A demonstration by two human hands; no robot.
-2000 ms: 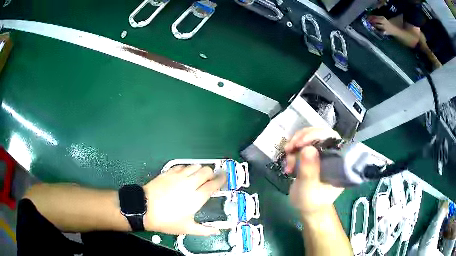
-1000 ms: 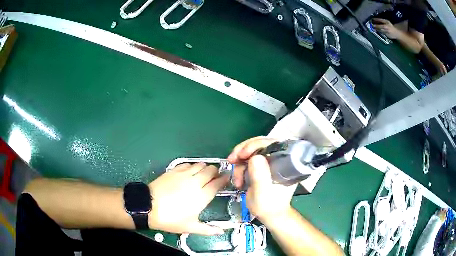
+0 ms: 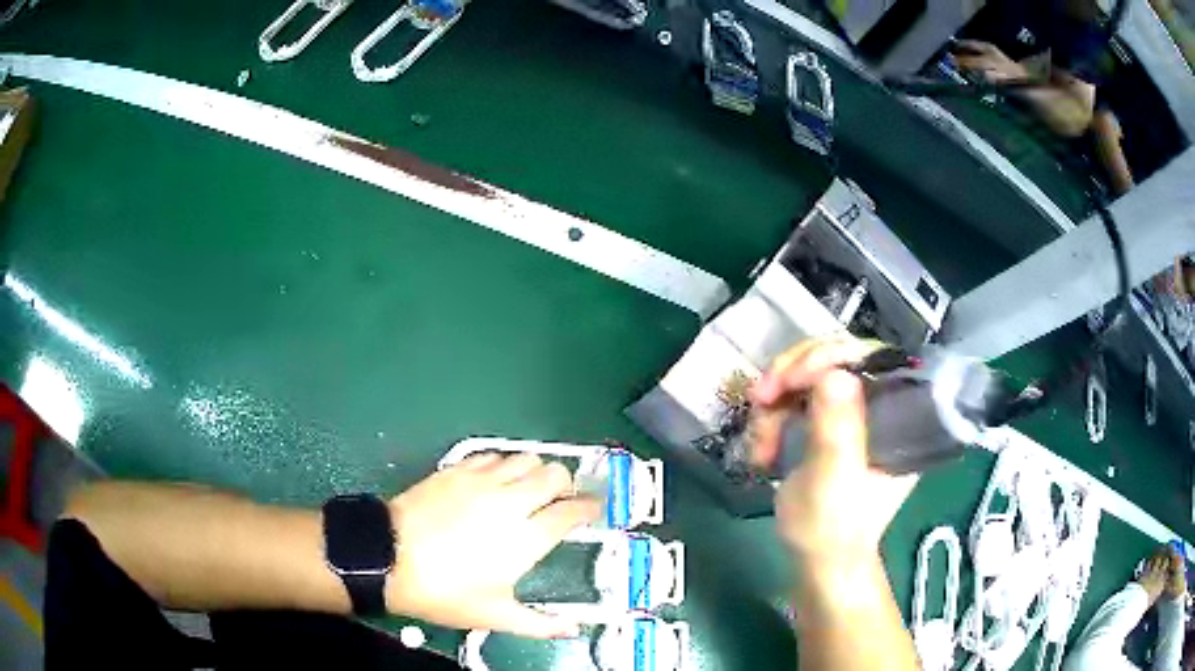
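Note:
Three white loop-frame assemblies [image 3: 659, 572] with blue inserts [image 3: 619, 492] lie side by side on the green worktop. My left hand [image 3: 492, 544] lies flat over their loops, fingers spread on the upper units. My right hand [image 3: 832, 459] grips the electric screwdriver [image 3: 904, 413], tilted, over the front of the screw feeder [image 3: 714, 347]. Its tip is hidden by my fingers and the feeder. Small brassy screws [image 3: 735, 388] show at the feeder's front, beside my right fingertips.
A white pile of bare loop frames [image 3: 1029, 557] lies at lower right. A worn white rail [image 3: 577, 249] borders the conveyor, which carries more units [image 3: 409, 37]. A slanting post [image 3: 1048, 288] stands at right. People's hands show at upper right and right edge. A cardboard box [image 3: 13, 131] is at left.
My right hand went with the screwdriver from the feeder to the top assembly, then back to the feeder. My left hand stays on the assemblies. Conveyor units have shifted left.

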